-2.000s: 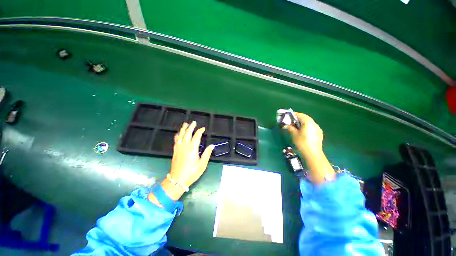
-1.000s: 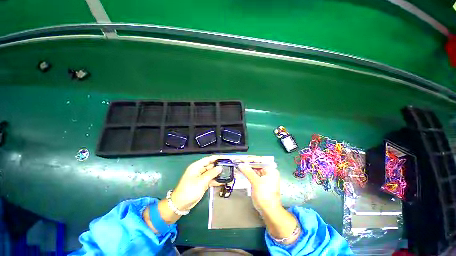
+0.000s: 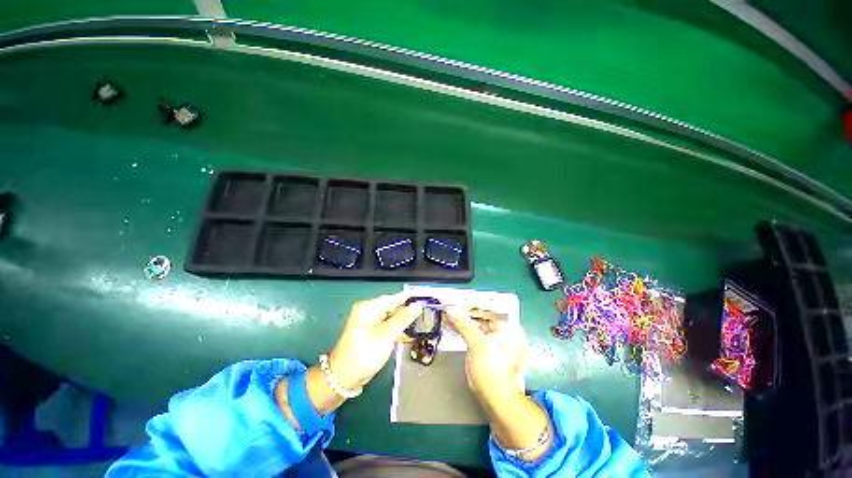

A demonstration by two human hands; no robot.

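My left hand (image 3: 366, 344) holds an open black watch unit (image 3: 427, 322) with a pale inside over the sheet. A small black and gold part (image 3: 423, 351) hangs at its lower edge. My right hand (image 3: 492, 355) grips a slim tool (image 3: 472, 313), likely tweezers, with its tip at the unit's upper edge. The white and grey-beige sheet (image 3: 439, 397) lies flat under both hands. The black foam tray (image 3: 372, 230) is behind, with glossy dark rectangles (image 3: 395, 253) in three front-row pockets.
An open unit (image 3: 543, 266) lies right of the tray, beside tangled coloured wires (image 3: 621, 313) and a clear bag (image 3: 691, 426). A dark box (image 3: 745, 341) and spare foam trays (image 3: 811, 313) are far right. Small black pieces (image 3: 184, 115) lie back left; a small round item (image 3: 157, 267) is left.
Since two seconds ago, my hands have come together over the sheet with the unit between them. Since one second ago, they have barely moved; the view has shifted slightly.
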